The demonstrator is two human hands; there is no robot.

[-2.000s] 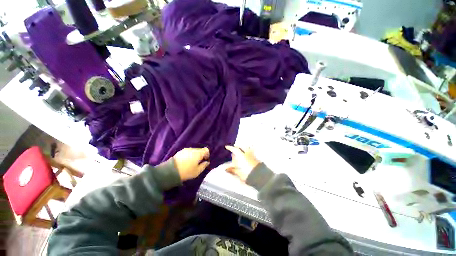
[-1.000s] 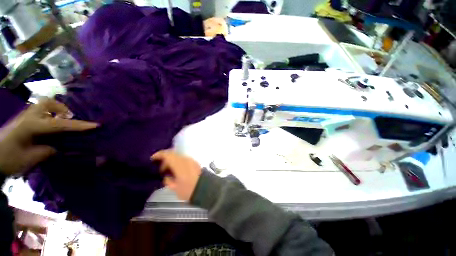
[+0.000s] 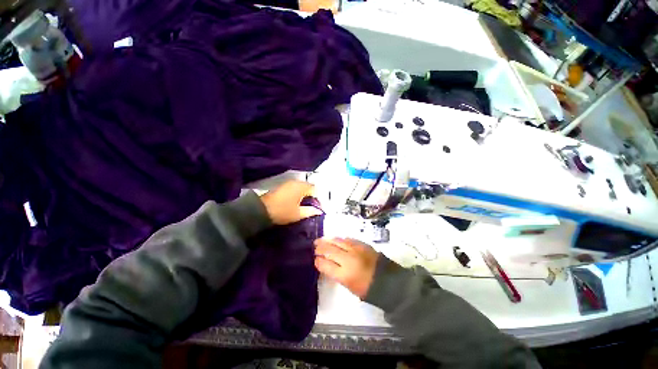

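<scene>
A dark purple garment piece (image 3: 278, 277) lies on the white table, its right edge just left of the sewing machine's needle area. My left hand (image 3: 290, 202) pinches the cloth's upper right corner between thumb and fingers, close to the presser foot (image 3: 355, 207). My right hand (image 3: 348, 265) lies lower down at the cloth's right edge, fingertips touching it; whether it grips the cloth is unclear. The white sewing machine (image 3: 476, 162) with a blue stripe stands to the right.
A large purple cloth heap (image 3: 159, 115) covers the table's left side. Red-and-silver snips (image 3: 501, 277) and a small dark piece (image 3: 461, 256) lie below the machine head. A dark flat rectangle (image 3: 589, 291) lies further right. Dark thread cones (image 3: 452, 78) lie behind the machine.
My left hand has moved right from the heap to near the needle, with cloth pinched. My right hand now lies at the cloth's right edge, nearer the machine. The camera view has shifted.
</scene>
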